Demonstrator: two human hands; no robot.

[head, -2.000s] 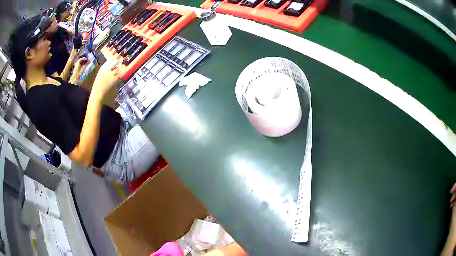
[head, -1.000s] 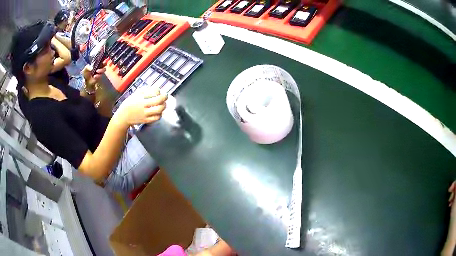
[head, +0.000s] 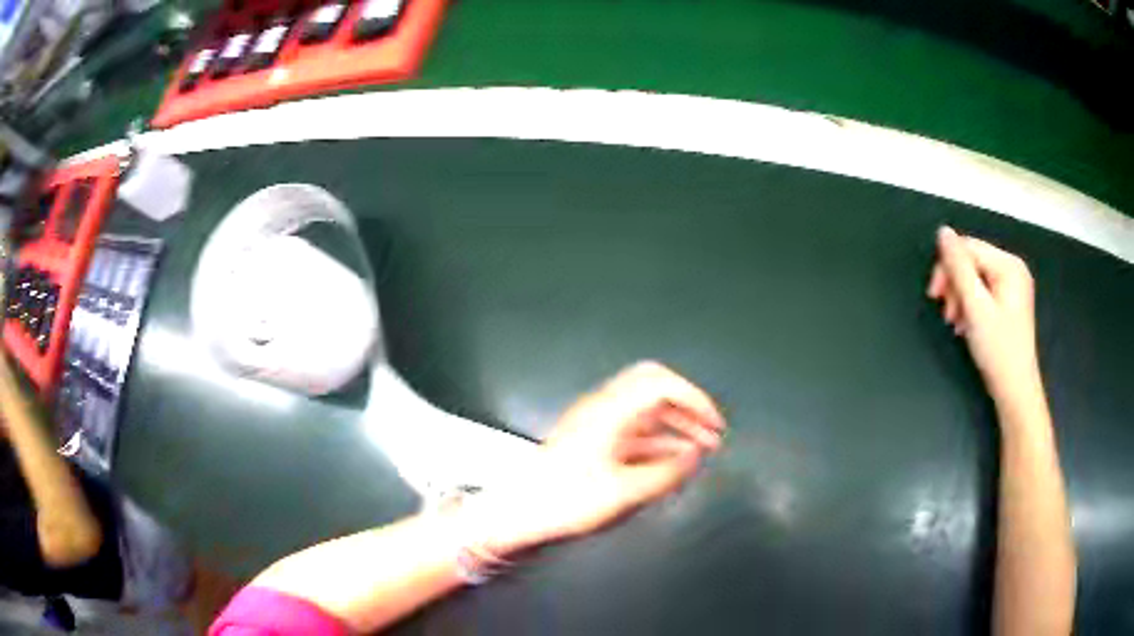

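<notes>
The label roll [head: 292, 304] stands on the dark green bench at the left, with its outer turn loose. Its white label strip [head: 429, 429] trails right and passes behind my left wrist. My left hand [head: 640, 441] is over the middle of the bench, blurred, palm side partly showing and fingers curled. I see nothing in it, but its fingertips are unclear. My right hand [head: 985, 288] is at the right near the white edge strip, fingers curled in and nothing visible in them. The strip's free end is hidden.
A red tray [head: 292, 77] with black units lies on the green conveyor belt [head: 597, 56], beyond the white edge strip [head: 560, 114]. At the left are another red tray [head: 72, 267], a grey compartment sheet [head: 106, 329], a white tagged block [head: 157, 186] and a neighbour's arm [head: 50, 491].
The view has swung right, so roll and trays appear farther left. My left hand has come up from the carton over the bench. My right hand has come fully into view.
</notes>
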